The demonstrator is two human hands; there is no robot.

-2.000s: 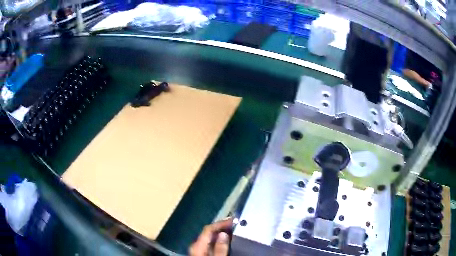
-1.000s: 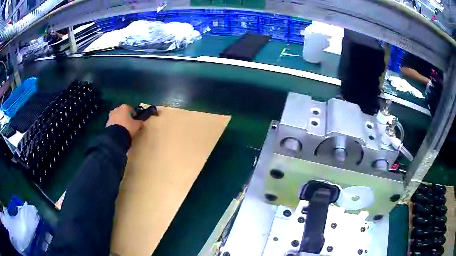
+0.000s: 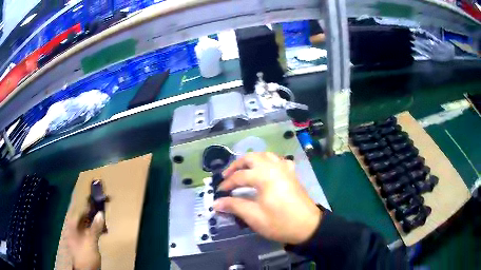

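Note:
A silver metal jig [image 3: 184, 216] with a yellow-green upright plate [image 3: 184, 167] stands in the middle. A black body [image 3: 216, 158] lies in it, its round head at the plate's opening. My right hand [image 3: 269, 198] is over the jig with its fingers around this body; the lower part of the body is hidden. My left hand [image 3: 87, 242] is at the lower left and grips another black body [image 3: 97, 198] above the left cardboard sheet [image 3: 124, 205]. The left hand is slightly blurred.
Rows of black bodies [image 3: 395, 169] lie on the right cardboard sheet [image 3: 448, 190]. A rack of black parts [image 3: 26, 216] is at the far left. A metal frame post [image 3: 337, 79] stands behind right, near air fittings [image 3: 271, 95] and a blue fitting [image 3: 306, 140].
The view has turned right. My left hand has lifted the black body from the sheet's far corner and brought it nearer. My right hand has come onto the body in the jig.

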